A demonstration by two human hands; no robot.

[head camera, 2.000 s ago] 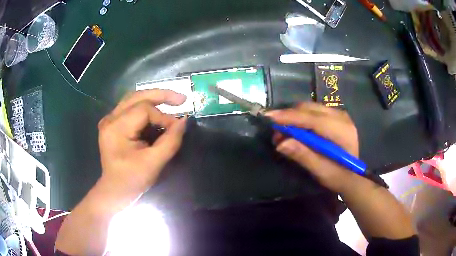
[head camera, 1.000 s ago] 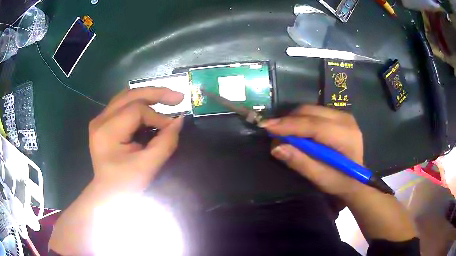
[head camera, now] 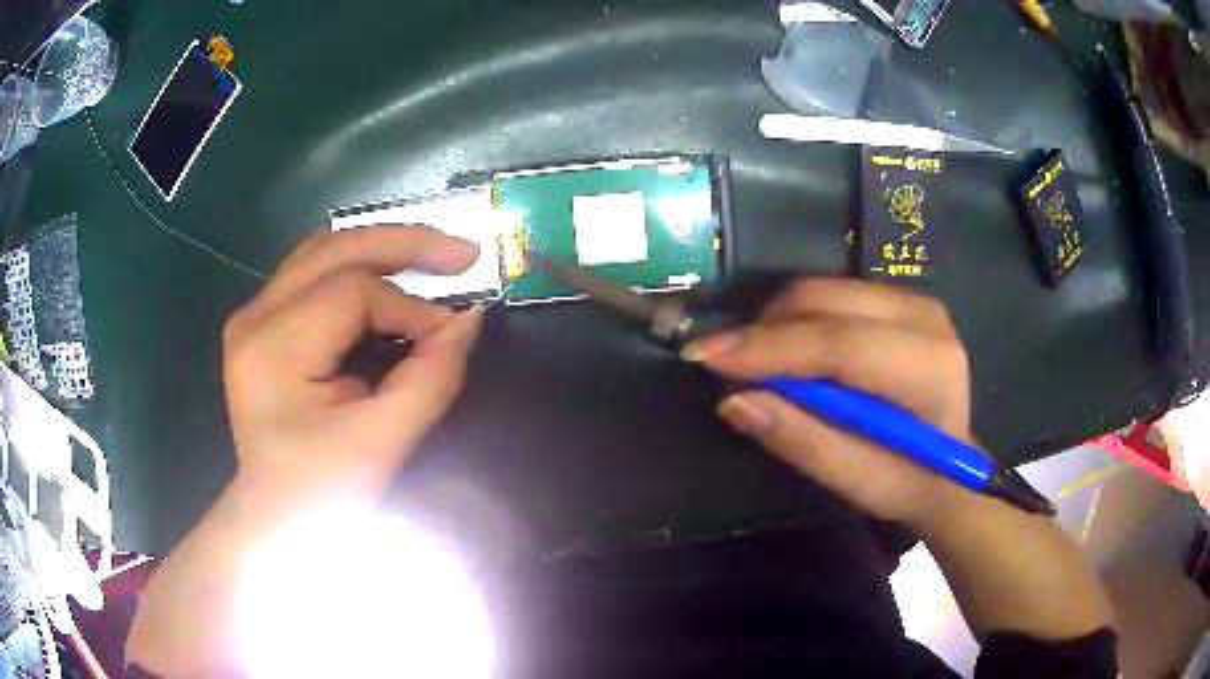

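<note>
A green circuit board point(head camera: 681, 219) with a white square patch lies on the dark mat. A white-backed screen module point(head camera: 458, 279) lies against its left end, joined by a small orange flex cable point(head camera: 512, 249). My right hand point(head camera: 849, 385) holds a blue soldering iron point(head camera: 882, 427) like a pen, its tip at the flex cable. My left hand point(head camera: 358, 332) lies partly over the screen module. Its thumb and index finger pinch a thin wire point(head camera: 499, 297) whose end reaches toward the flex cable.
Another screen module point(head camera: 183, 122) lies at back left by clear plastic cups point(head camera: 76, 66). At right are two black batteries point(head camera: 905, 219) point(head camera: 1055, 219), a white pointed strip point(head camera: 849, 130) and clear film point(head camera: 829, 66). A white rack point(head camera: 53, 464) stands at left. A bright glare covers the lower left.
The iron's tip has moved left from the board's white patch to the flex cable. The view has shifted slightly. My left hand keeps its pinch beside the joint.
</note>
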